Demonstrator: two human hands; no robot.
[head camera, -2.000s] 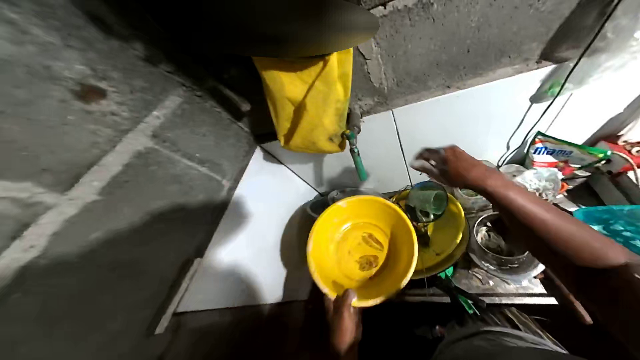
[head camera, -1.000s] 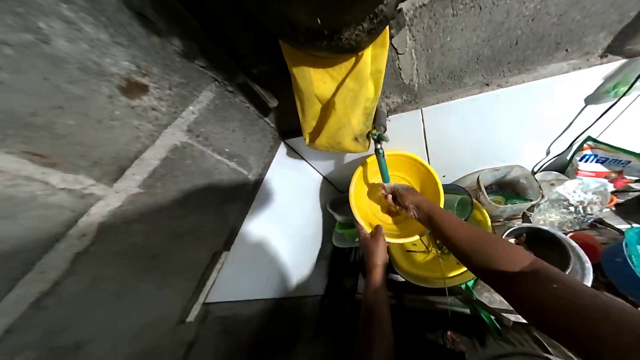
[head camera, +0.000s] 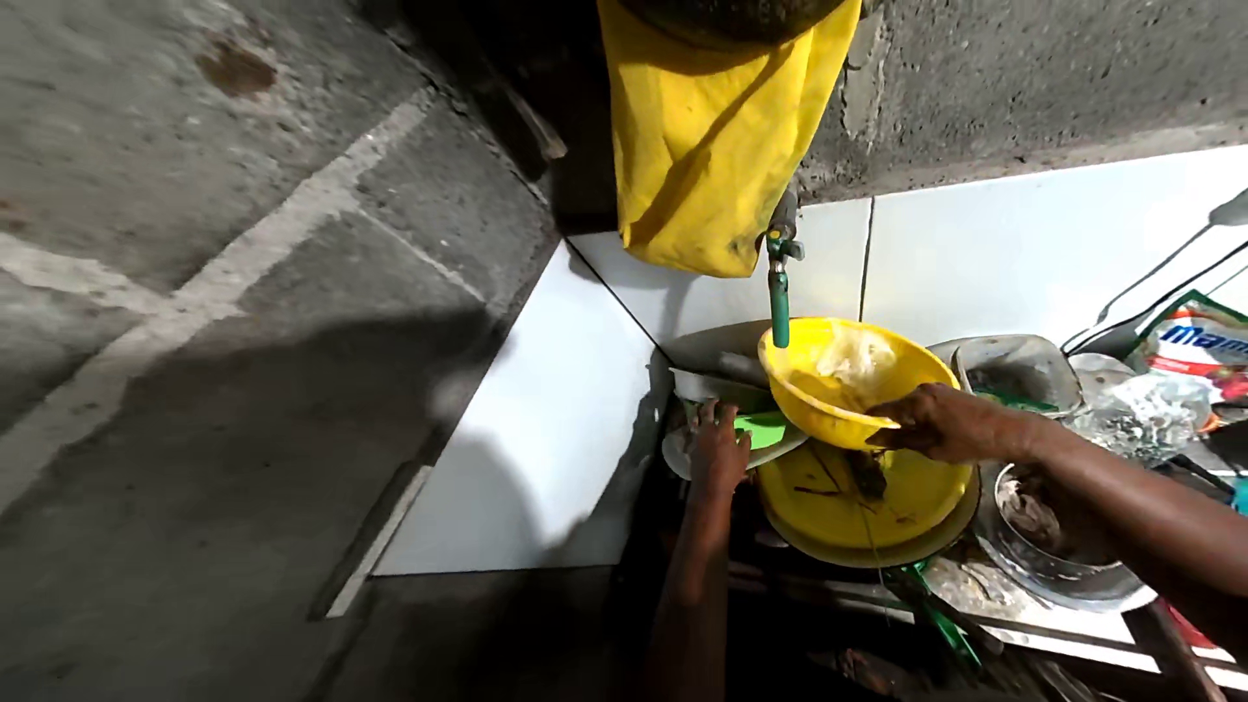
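My right hand (head camera: 926, 424) grips the rim of a yellow plastic bowl (head camera: 838, 414), which tilts under a green tap (head camera: 779, 283) and holds some whitish water. Directly below it lies a larger yellow basin (head camera: 907, 507) with dark bits and a thin stalk in it. To the left, my left hand (head camera: 720, 444) rests at a pale dish with a bright green piece (head camera: 762, 429) in it; its fingers are spread, and whether they grip the dish's edge cannot be told.
A yellow cloth or sack (head camera: 717, 146) hangs beside the tap. To the right are a greyish plastic tub (head camera: 1024, 370), crumpled clear plastic (head camera: 1141, 419), a metal pot (head camera: 1058, 536) and a printed packet (head camera: 1204, 341). Green-handled tools (head camera: 946, 624) lie below the basin. White tiles line the wall.
My left hand has let go of the yellow bowl and moved left to the dish. My right hand has moved from inside the bowl near the tap to its rim.
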